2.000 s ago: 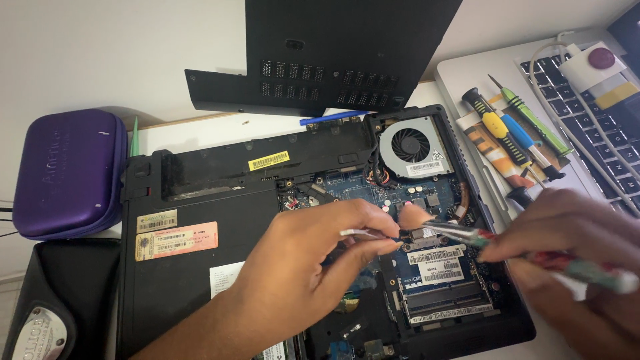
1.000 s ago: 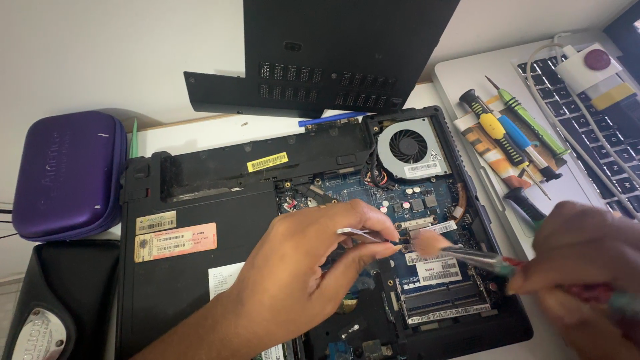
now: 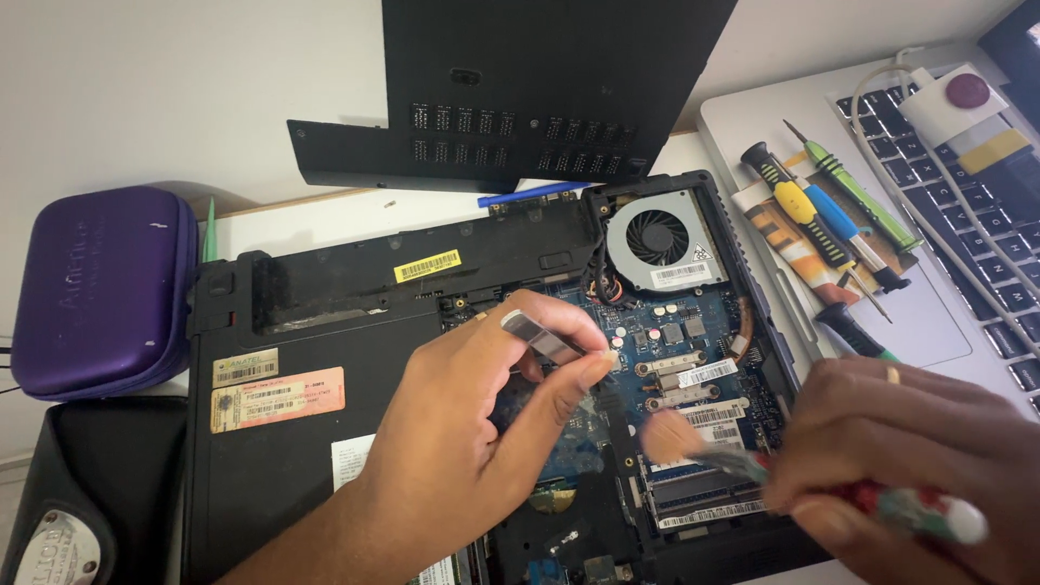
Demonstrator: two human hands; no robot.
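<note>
An open laptop base (image 3: 276,325) lies with its blue circuit board (image 3: 650,325) showing. My left hand (image 3: 496,414) pinches a small flat metallic piece (image 3: 543,335) between thumb and index finger over the board; its exact kind is unclear. In my right hand (image 3: 894,455) is a brush with a patterned handle (image 3: 886,500), its soft bristles (image 3: 670,437) blurred above the memory modules (image 3: 707,487). The cooling fan (image 3: 656,237) sits at the base's upper right, with a copper heat pipe (image 3: 741,329) below it. My left hand hides part of the board.
A black bottom cover (image 3: 504,81) leans against the wall behind. Several screwdrivers (image 3: 812,219) rest on a silver laptop (image 3: 934,325) at right, beside a cable. A purple case (image 3: 106,292) and a black pouch (image 3: 106,479) stand at left. A blue stick tool (image 3: 532,195) lies behind the base.
The brush has swung about over the board, and its bristles are now lower, over the memory modules. The flat piece in my left hand has tilted and shows more of its face.
</note>
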